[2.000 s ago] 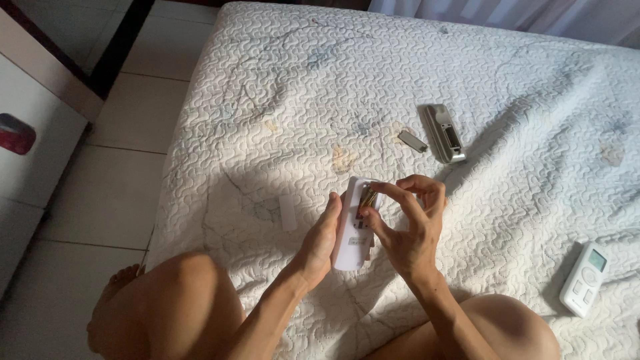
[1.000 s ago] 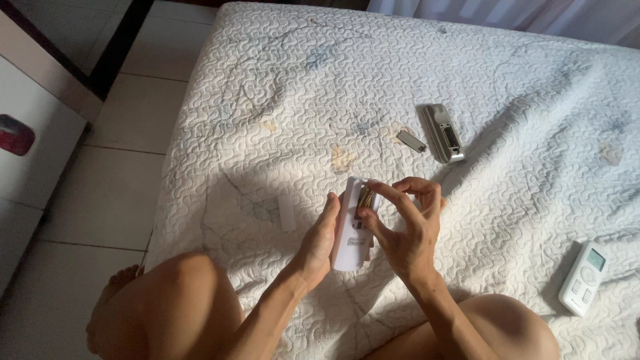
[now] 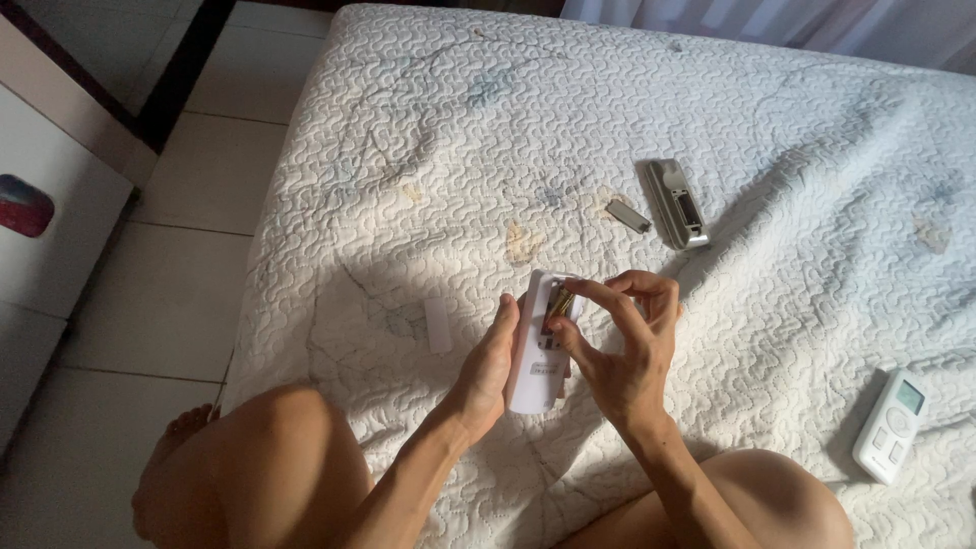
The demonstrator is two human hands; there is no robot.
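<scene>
My left hand (image 3: pixel 488 366) holds a white remote control (image 3: pixel 534 381) back side up, its battery compartment uncovered. The thumb and forefinger of my right hand (image 3: pixel 629 335) grip a battery (image 3: pixel 561 303) that lies tilted at the compartment. Whether a second battery sits beneath it is hard to tell. On the quilted bedspread to the left of the remote lies a white battery cover (image 3: pixel 438 325). Farther up, a grey remote control (image 3: pixel 675 204) rests with its battery compartment exposed, and a grey battery cover (image 3: pixel 628 216) lies just left of it.
Another white remote control (image 3: pixel 890 427), with a small screen, lies face up at the right. The white quilted bedspread (image 3: pixel 427 152) has folds on its right side. Floor tiles (image 3: pixel 168 297) and a white piece of furniture (image 3: pixel 53 252) are at the left, a curtain (image 3: pixel 801 30) at the top.
</scene>
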